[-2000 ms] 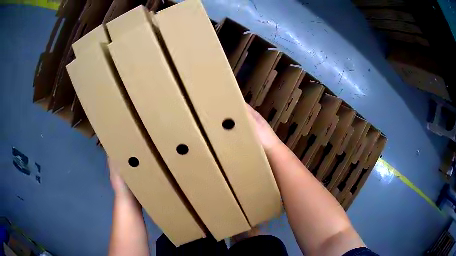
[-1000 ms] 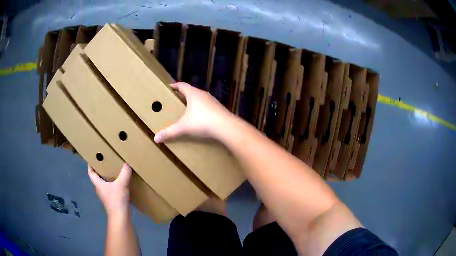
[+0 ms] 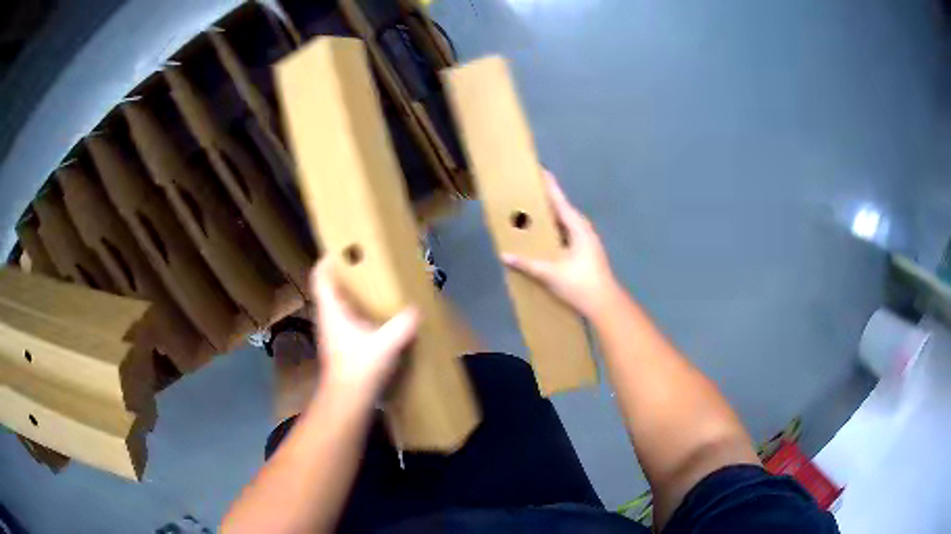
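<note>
Two long light-tan cardboard inserts are held apart in the air, each with one round black hole. My left hand [image 3: 360, 339] grips the left insert [image 3: 349, 177] around its lower half. My right hand [image 3: 574, 261] grips the right insert [image 3: 495, 136] near its hole, thumb on the face. Behind the left insert, a row of open brown cartons [image 3: 156, 167] runs from the left up to the top middle. More light-tan inserts [image 3: 73, 402] lie at the left end of that row, with two holes showing. The left insert is slightly blurred.
Grey floor [image 3: 720, 188] shows on the right. A red object [image 3: 801, 475] and a white surface [image 3: 886, 459] with a white roll-like shape are at the lower right. The wearer's dark-clothed legs [image 3: 511, 417] are at the bottom middle.
The stack of three inserts is no longer in my hands together. Each hand now holds one separate insert, inserts rest at the left, and the view has turned, placing the carton row at the upper left.
</note>
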